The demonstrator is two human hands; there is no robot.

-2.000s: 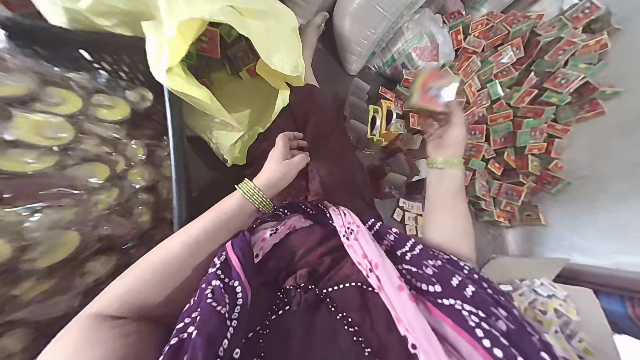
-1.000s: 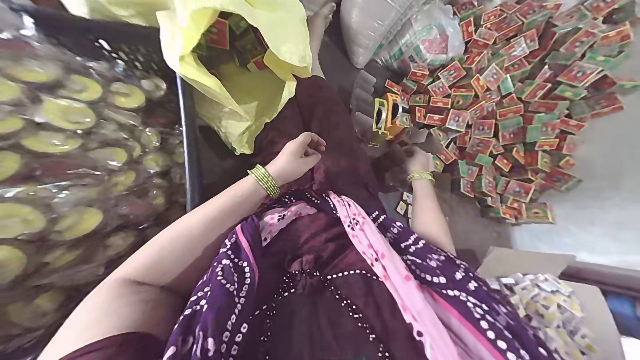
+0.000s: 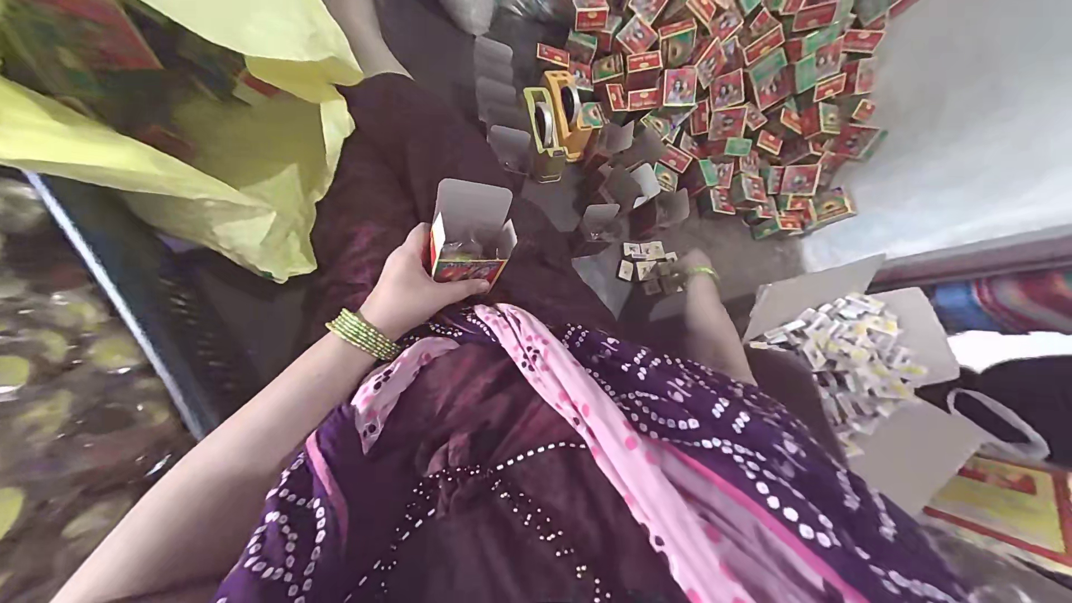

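Note:
My left hand [image 3: 419, 285] holds an open-topped small cardboard box [image 3: 471, 239], red on its printed side, with its grey flap raised and something clear inside. My right hand [image 3: 691, 266] reaches down to a small group of white packets [image 3: 645, 261] on the floor; its fingers are blurred, so whether it grips one is unclear. Just beyond it stand several open small boxes [image 3: 601, 219]. Two tape rolls in holders, one yellow [image 3: 544, 134] and one orange [image 3: 573, 113], stand past the open boxes.
A heap of red and green boxes [image 3: 729, 92] lies at the upper right, against a wall. An open carton [image 3: 909, 448] of white packets stands at my right. At my left are a yellow plastic bag [image 3: 293, 167], a dark crate [image 3: 126, 293] and clear-wrapped goods [image 3: 67, 402].
My left hand, empty before, now holds an open box. The right hand, which held a box two seconds ago, is now down at the white packets. The view has shifted.

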